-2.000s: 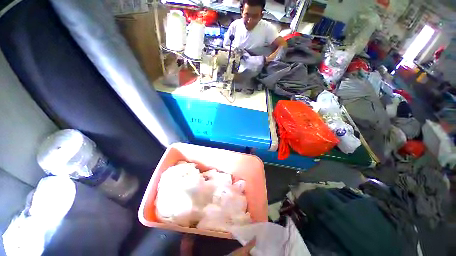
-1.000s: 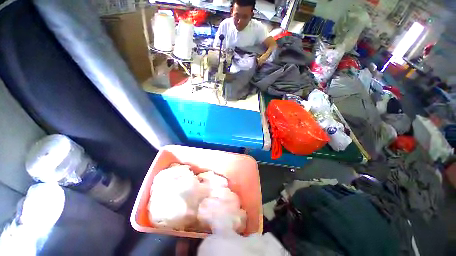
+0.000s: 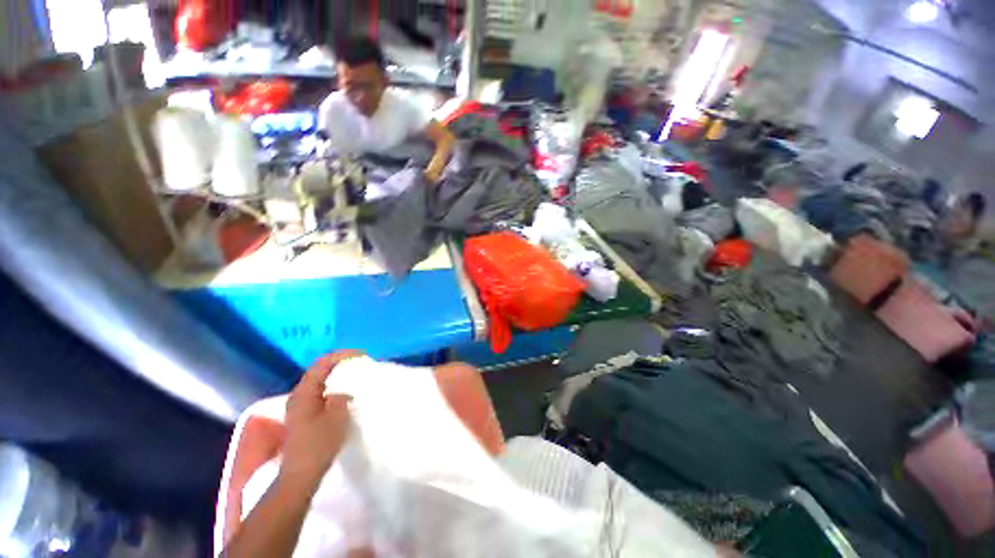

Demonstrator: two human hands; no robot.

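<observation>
My left hand (image 3: 316,420) reaches up from the bottom left and grips the upper left end of a white cloth (image 3: 426,458). The cloth is spread toward the bottom right and hides much of the salmon-pink bin (image 3: 467,398). More white cloth shows at the bin's left inside. A small skin-coloured patch at the bottom edge, by the cloth's right end, may be my right hand; it is too cut off to tell.
Beyond the bin stands a blue-edged machine table (image 3: 360,316), where a person in white sews grey cloth. A red-orange bag (image 3: 522,281) lies right of it. Dark green cloth (image 3: 676,425) is heaped at right. Pink bins (image 3: 925,316) stand far right.
The view has swung right. My left hand has come into view holding white cloth, which has risen from the bottom edge and now covers much of the bin.
</observation>
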